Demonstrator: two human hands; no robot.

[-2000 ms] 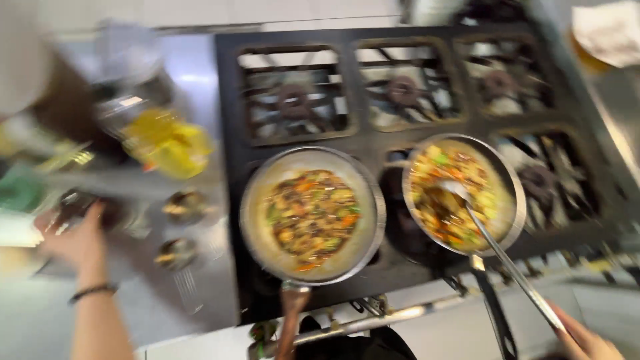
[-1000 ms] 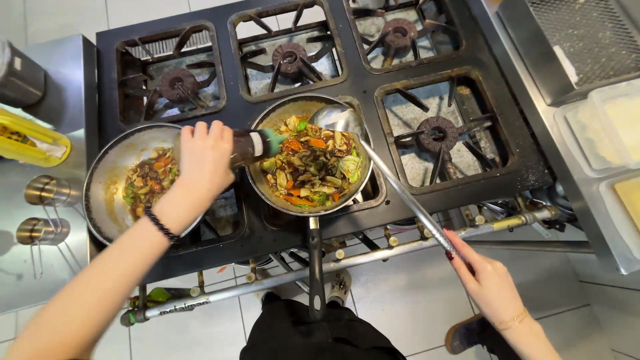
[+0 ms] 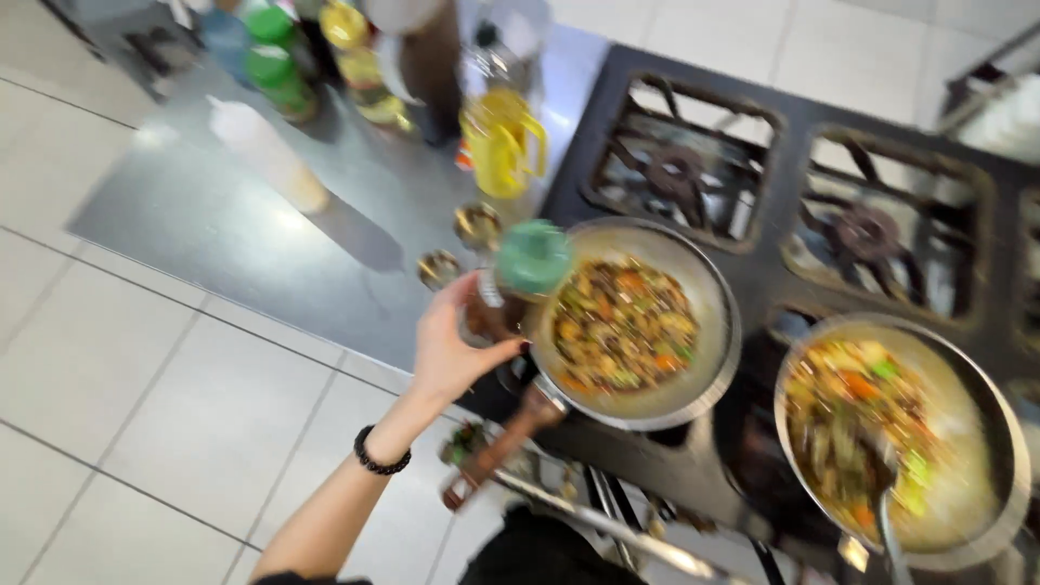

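My left hand [image 3: 455, 341] grips a dark bottle [image 3: 491, 313] with a green cap [image 3: 534, 257], held at the left rim of a frying pan [image 3: 719, 325] with a wooden handle. Chopped vegetables [image 3: 626, 325] lie in that pan. To the right, a second pan [image 3: 975, 455] holds more vegetables [image 3: 853, 406], with a metal ladle or spoon [image 3: 886, 504] resting in them. The spoon's handle runs out at the bottom edge; my right hand is out of view. The picture is blurred.
On the steel counter [image 3: 203, 219] stand a squeeze bottle [image 3: 268, 158], a yellow jug [image 3: 504, 146], an oil bottle [image 3: 366, 73], green-capped containers [image 3: 280, 77] and two small metal cups [image 3: 477, 226]. Gas burners [image 3: 674, 171] with grates lie behind the pans.
My left hand has moved left with the bottle, from between the two pans to the left pan's rim. My right hand has left the view. The view has swung left.
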